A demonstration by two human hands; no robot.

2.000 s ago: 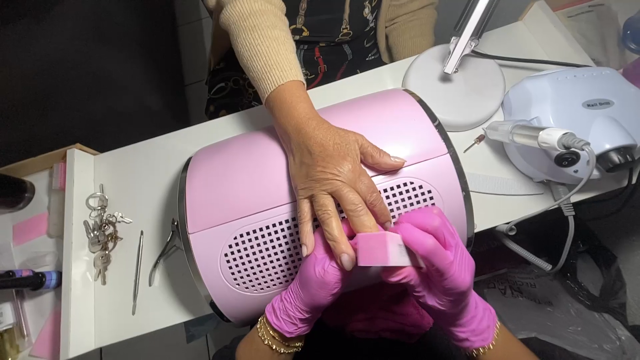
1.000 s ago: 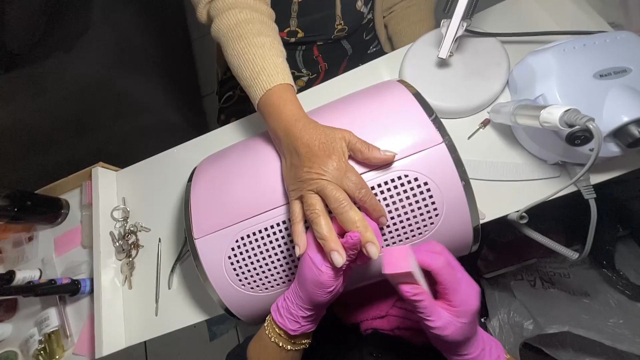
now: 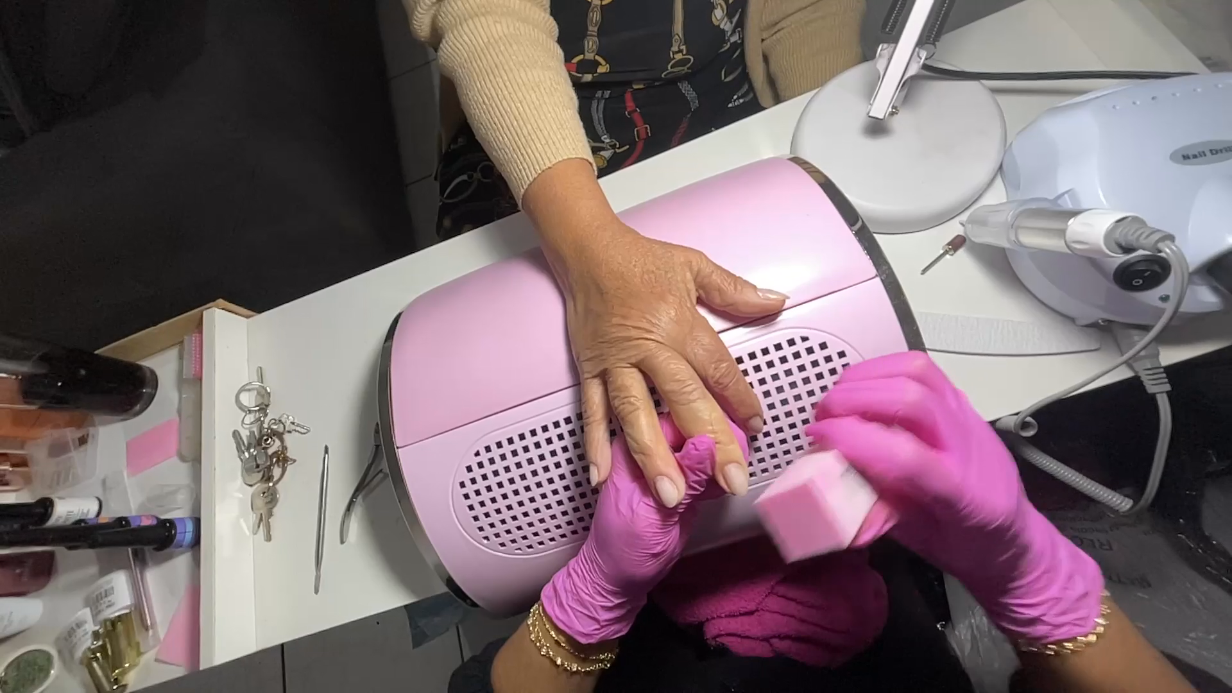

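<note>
A pink nail dust collector (image 3: 481, 337) with two perforated vents lies across the white table, and another person's hand (image 3: 640, 298) rests palm down on it. My left hand (image 3: 645, 529), in a magenta glove, holds that person's finger near the tip, with my thumb between two fingers. My right hand (image 3: 924, 462), gloved alike, grips a pink and white nail buffer block (image 3: 813, 505), slightly blurred, to the right of the fingertips and apart from them. Below my hands lies a magenta cloth (image 3: 780, 606).
On the left are keys (image 3: 258, 452), a metal cuticle pusher (image 3: 320, 520), nippers (image 3: 361, 481) and an open drawer (image 3: 226, 481) of bottles. A lamp base (image 3: 900, 144), nail drill machine (image 3: 1107, 183), drill bit (image 3: 943, 253), nail file (image 3: 1006, 335) and cables stand at right.
The buffer block, near the fingertips two seconds ago, is now apart from them, turned in my right hand. My left hand stays at the person's fingers.
</note>
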